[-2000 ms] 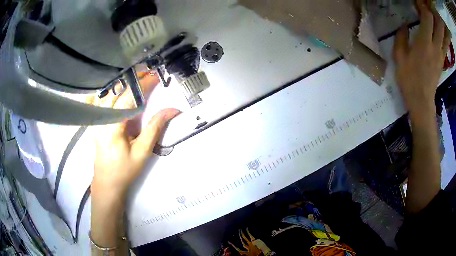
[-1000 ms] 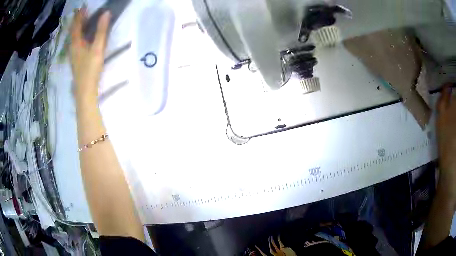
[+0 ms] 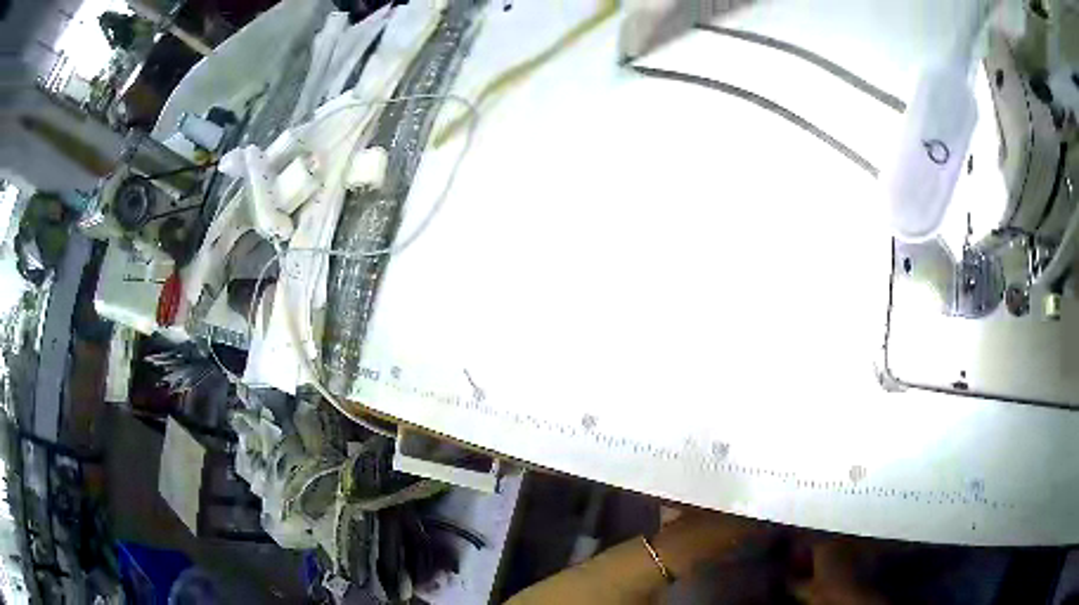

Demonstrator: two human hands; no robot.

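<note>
A curved white band with thin grey borders (image 3: pixel 769 73) lies on the white table at the top, its right part passing behind the white lamp body (image 3: pixel 930 166). The sewing machine's needle area (image 3: pixel 977 281) is at the right, above the bed plate (image 3: pixel 929 349), with no cloth seen under it. My left hand (image 3: pixel 704 546) is low at the bottom, below the table's front edge, past a bracelet on the wrist; it is dark and blurred, and its fingers cannot be made out. Another dim skin-coloured patch shows right of it; I cannot tell whether it is my right hand.
The white table (image 3: pixel 663 296) has a printed ruler along its front edge. Grey and white strips (image 3: pixel 385 236) and a looped pale cord (image 3: pixel 473 142) lie at its left edge. Bundled cloth (image 3: pixel 278 473) hangs below left. A blue container (image 3: pixel 154 573) is at the bottom left.
The view has swung left, so the machine has shifted right. My left hand has left the upper left table area and is now below the front edge. The brown-grey scrap is out of view.
</note>
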